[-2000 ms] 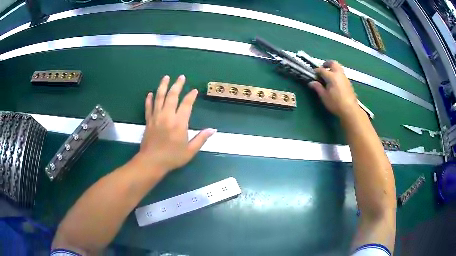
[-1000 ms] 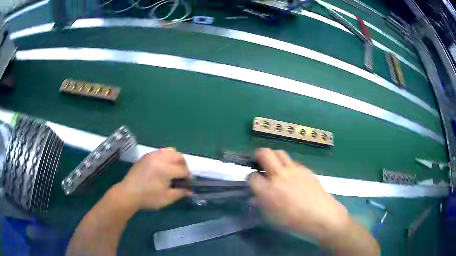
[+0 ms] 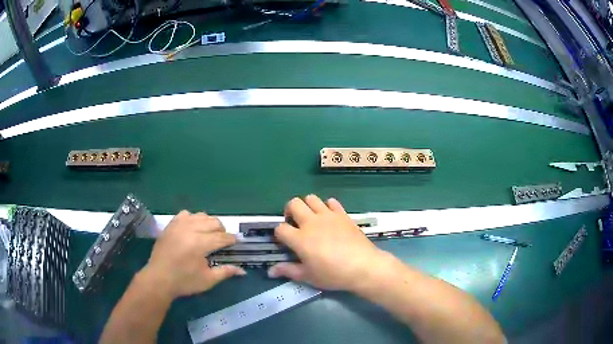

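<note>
My left hand (image 3: 191, 252) and my right hand (image 3: 326, 242) grip a stack of grey fixture bars (image 3: 252, 252) between them, just in front of the near metal strip. Another dark-edged bar (image 3: 400, 233) sticks out to the right behind my right hand. A flat silver plate (image 3: 252, 310) with groups of tiny holes lies slanted below, its right end near my right wrist. Two gold-brown fixture bars lie beyond my hands, one at centre right (image 3: 378, 159) and one at left (image 3: 104, 158). The undersides of the held bars are hidden.
A slanted grey bar pile (image 3: 111, 242) and a large fixture stack (image 3: 37, 262) stand at left. A blue pen (image 3: 505, 272), another slim tool (image 3: 504, 240) and grey bars (image 3: 536, 193) lie at right. Cables (image 3: 171, 37) with a small blue-white block (image 3: 213, 38) lie at the far side.
My right hand has come from the far right to the near centre, and both hands now grip the bars, steadier than a second ago. The camera view has shifted.
</note>
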